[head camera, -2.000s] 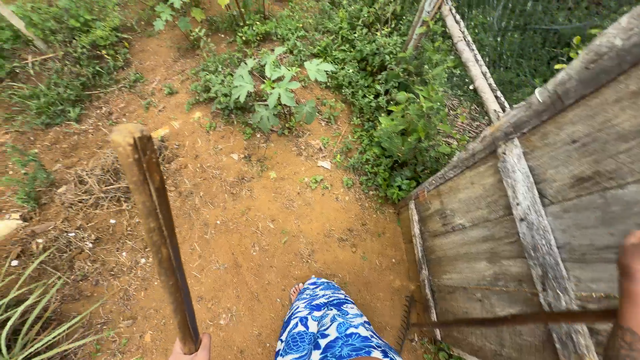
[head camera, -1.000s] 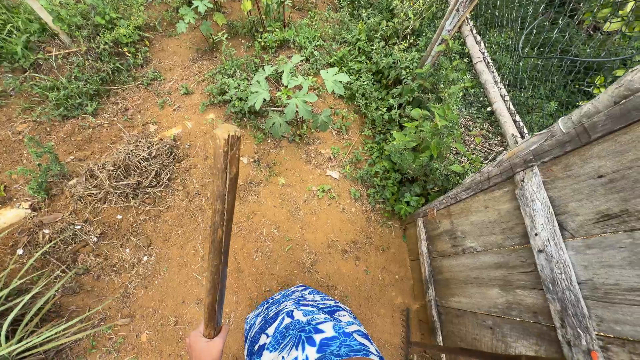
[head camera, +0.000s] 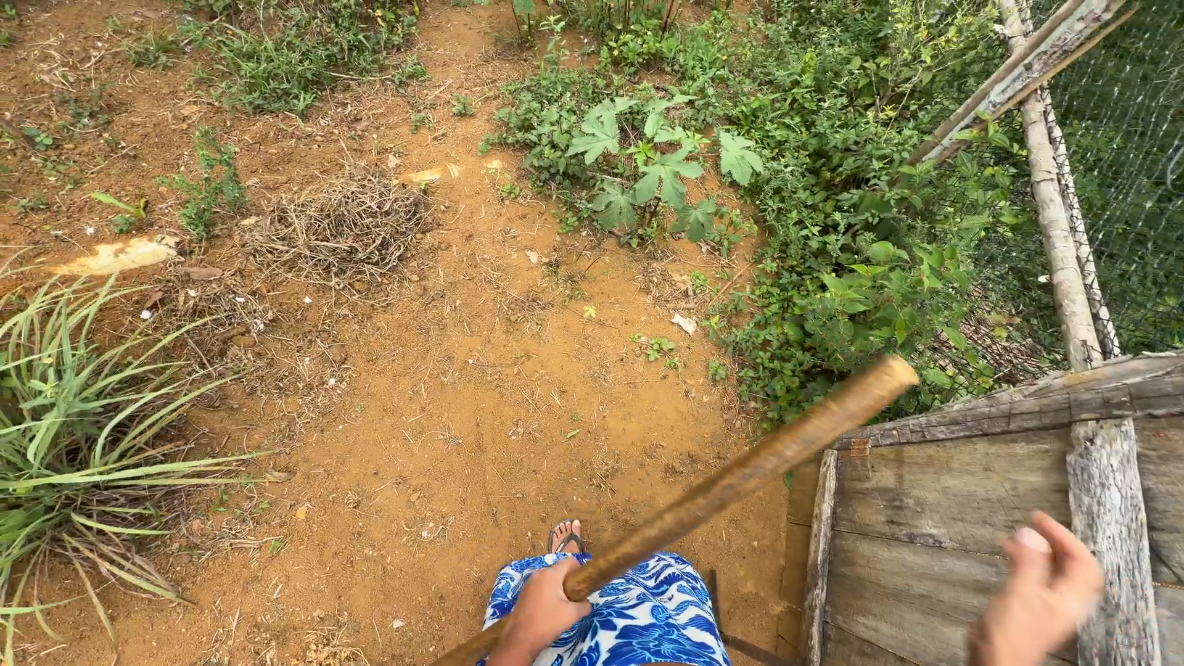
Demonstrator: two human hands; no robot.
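Note:
My left hand is closed around a thick wooden pole, which slants up to the right across the blue-and-white floral cloth over my legs. The pole's cut end lies in front of the bushes, and its lower part leaves the view at the bottom. Raised at the lower right, my right hand is blurred, its fingers apart and nothing in it, in front of the weathered plank structure. A thin dark rod shows low down between the cloth and the planks; its ends are hidden.
Bare reddish soil stretches ahead. A heap of dry stalks and a long-bladed grass clump lie to the left. Broad-leaved plants grow ahead, dense bushes to the right. Wooden posts and wire mesh stand at the far right.
The pole in my left hand has swung from near upright to a rightward slant. Two seconds ago my right hand was at a thin rod with a toothed end; now it is off it.

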